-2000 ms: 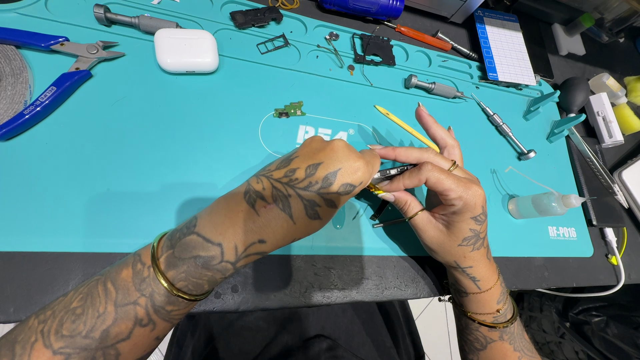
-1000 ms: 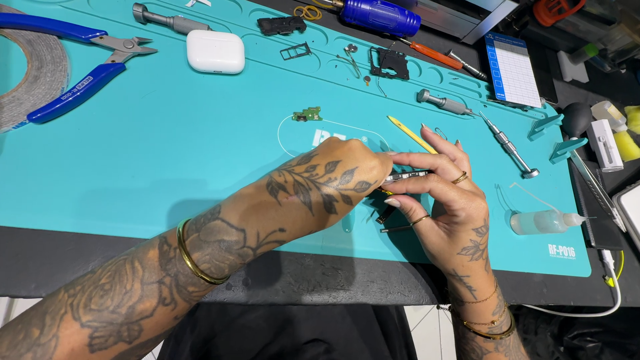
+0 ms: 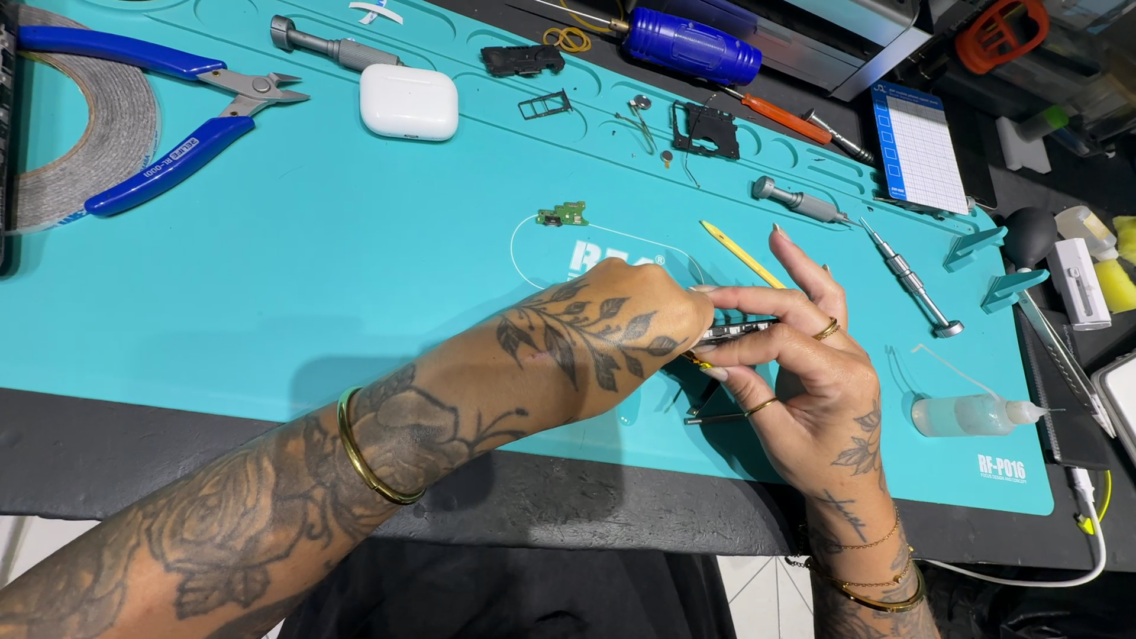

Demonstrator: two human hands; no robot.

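My right hand (image 3: 803, 377) grips a small black and silver electronic part (image 3: 737, 332) between its fingers, with a yellow-orange piece (image 3: 698, 361) beside the thumb. My left hand (image 3: 612, 333) is curled against the left end of the part; its fingertips and anything in them are hidden. Below the hands, a thin metal rod (image 3: 714, 419) shows over the teal repair mat (image 3: 266, 266). A yellow pointed tool (image 3: 741, 255) lies behind the right fingers. A small green circuit board (image 3: 562, 214) rests on the mat, up and left of the hands.
Blue-handled cutters (image 3: 169, 169) lie on a tape roll (image 3: 133, 115) at left, near a white earbud case (image 3: 409, 102). Screwdrivers (image 3: 910, 277) and a dropper bottle (image 3: 963, 415) lie at right. Small black phone parts (image 3: 706, 130) sit along the mat's back tray.
Both hands stay together around the small part, with only slight shifts of the fingers. The view has swung a little to the left.
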